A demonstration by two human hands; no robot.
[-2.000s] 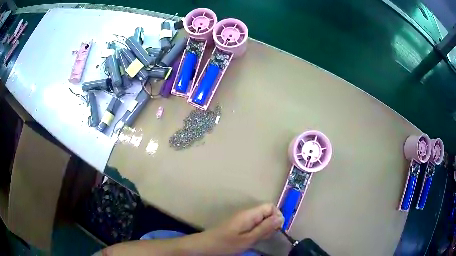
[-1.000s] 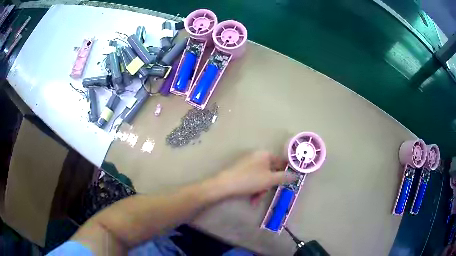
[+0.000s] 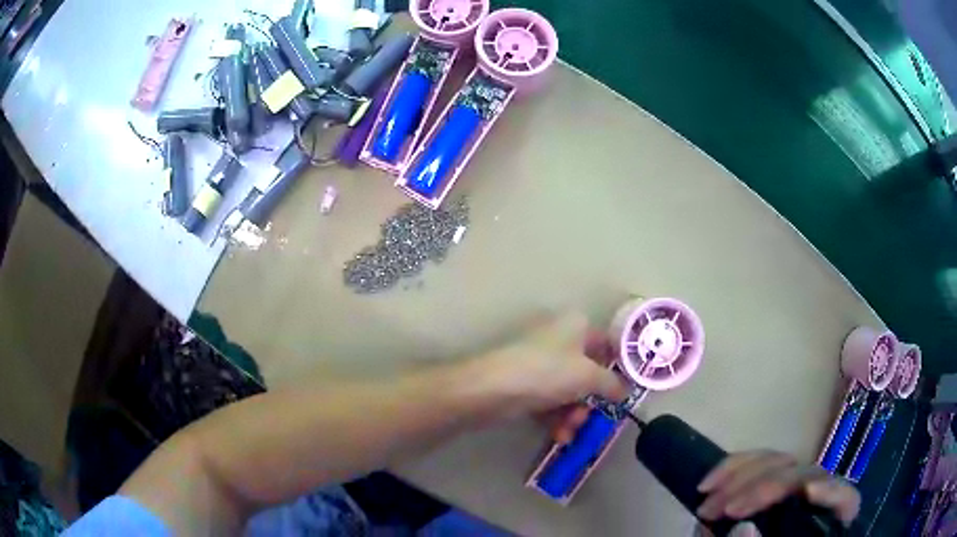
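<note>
A half-assembled pink fan unit [image 3: 660,343] lies on the tan mat, head up, its handle slanting down left with a blue battery cell [image 3: 577,453] inside. My left hand [image 3: 561,372] is blurred and holds the unit at the neck, beside the circuit board [image 3: 633,399], partly covering it. My right hand [image 3: 774,491] is wrapped around a black electric screwdriver [image 3: 680,456]. The screwdriver's bit points at the board just below the fan head; whether it touches a screw cannot be told.
Two more fan units [image 3: 445,152] lie at the upper left, near a heap of screws [image 3: 407,248] and a small pink piece [image 3: 328,198]. Grey wired cylinders [image 3: 236,103] and a pink strip [image 3: 164,65] lie on the white surface. Two fan units [image 3: 870,358] stand at the right edge.
My right hand has come into view with the screwdriver, whose bit moved up from the handle's lower end to the board. My left hand moved from the lower end up to the neck.
</note>
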